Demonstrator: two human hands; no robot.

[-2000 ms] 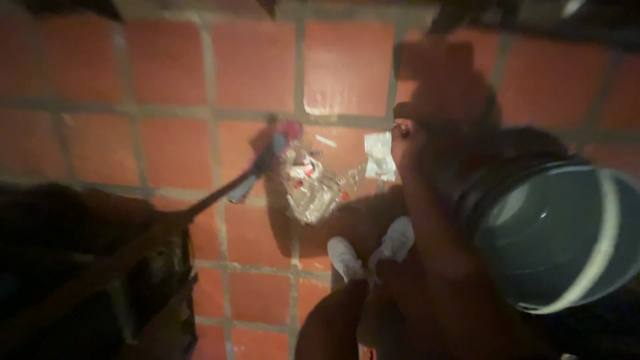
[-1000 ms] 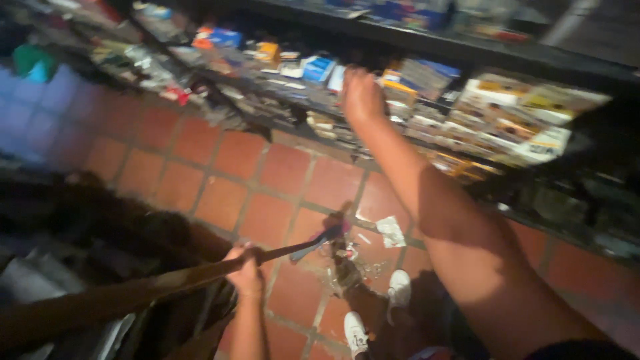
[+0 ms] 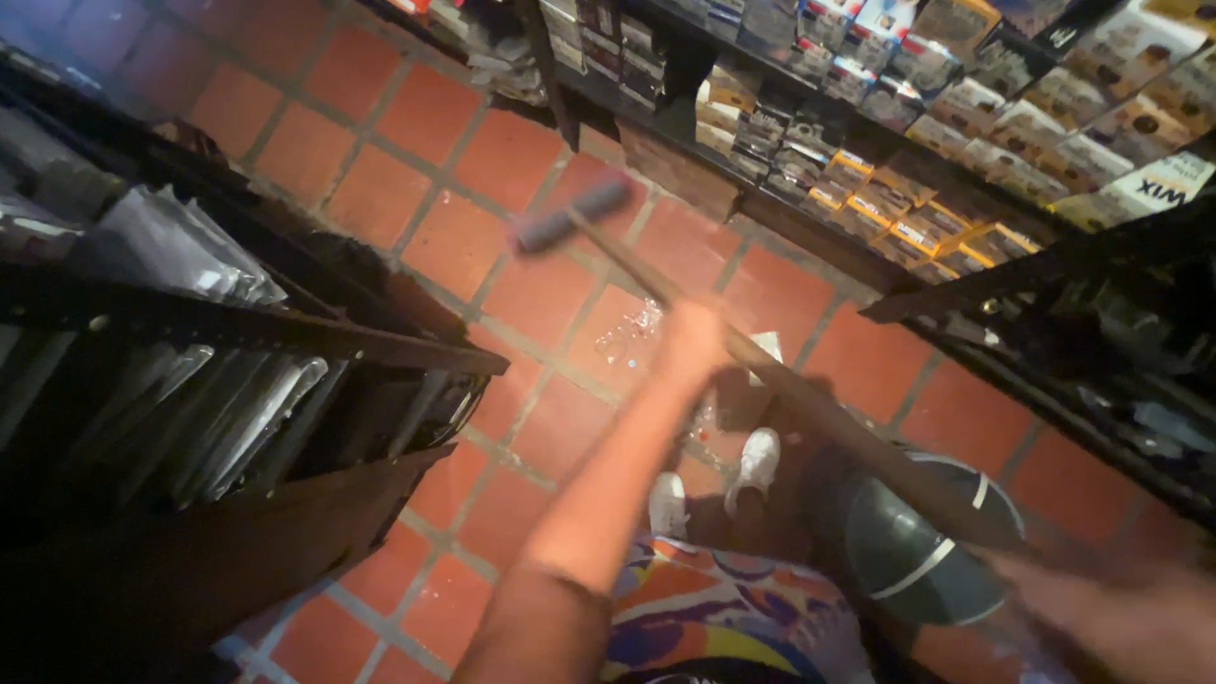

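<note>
A broom with a wooden handle [image 3: 822, 404] runs from the lower right toward the upper middle. Its blurred grey head [image 3: 573, 217] is over the red floor tiles, beyond my feet. My left hand [image 3: 696, 332] is closed around the handle's middle. My right hand [image 3: 1054, 594] is blurred at the lower right, beside the handle's near end; its fingers cannot be made out. Small scattered debris [image 3: 632, 332] lies on the tiles left of my left hand. A pale piece of paper [image 3: 766, 353] lies partly behind the handle, and more bits [image 3: 705, 418] are near my shoes.
A dark round bucket [image 3: 926, 541] stands right of my white shoes [image 3: 757, 461]. Shelves of boxed goods [image 3: 883, 204] line the upper right. On the left, a dark rack [image 3: 380, 347] holding plastic-wrapped items juts toward the aisle. Tiled floor [image 3: 456, 237] runs between them.
My right hand has left the shelf of boxes and is at the lower right. My left hand has moved right with the broom, whose handle now slants the other way. The debris is more spread out.
</note>
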